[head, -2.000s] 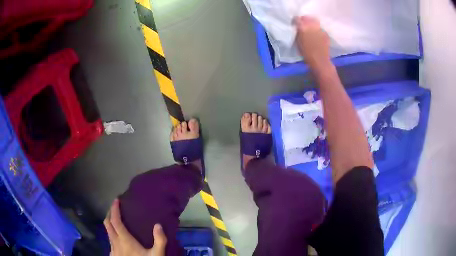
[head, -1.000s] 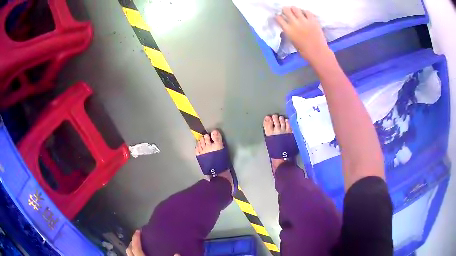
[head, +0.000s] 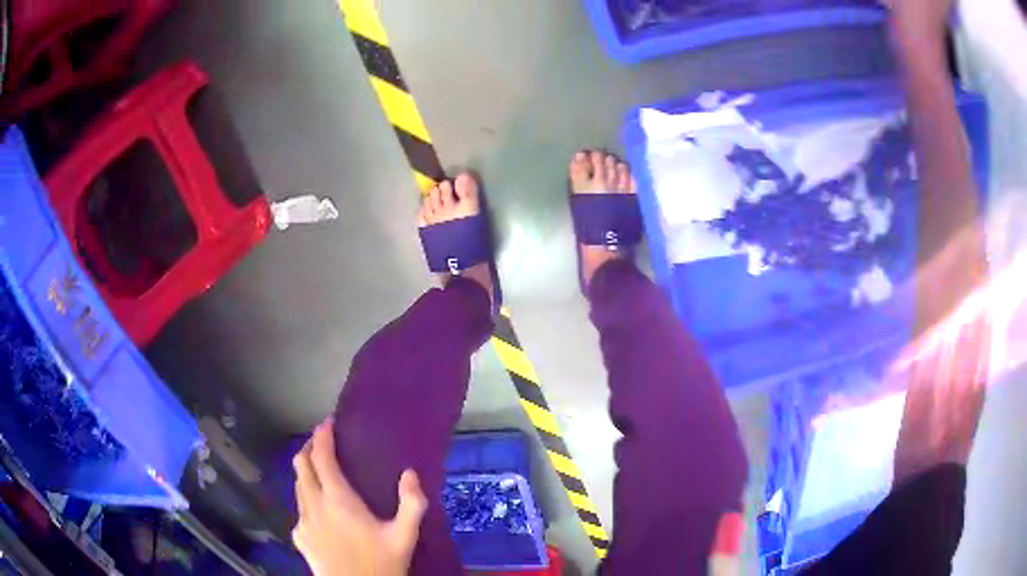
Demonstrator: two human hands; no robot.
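My left hand [head: 355, 512] rests on my left thigh with its fingers apart and holds nothing. My right arm reaches up along the right side, and my right hand [head: 918, 14] is blurred and cut off by the top edge, so its grip is hidden. It is near a blue bin [head: 732, 36] at the top right, which shows dark contents inside its rim. Nearer me, another blue bin [head: 766, 326] holds a white liner sheet [head: 687, 169] with small dark blue pieces [head: 777, 203] scattered on it.
A red plastic stool [head: 214, 203] and a large blue bin [head: 101, 371] are on the left. Yellow-black tape [head: 524, 377] crosses the grey floor between my sandalled feet. A small blue bin [head: 490, 450] with blue parts is beneath me. A white scrap [head: 304, 210] lies on the floor.
My right hand has moved right and up to the frame edge. The white sheet no longer covers the visible part of the top bin. My left hand shows more fully on my thigh.
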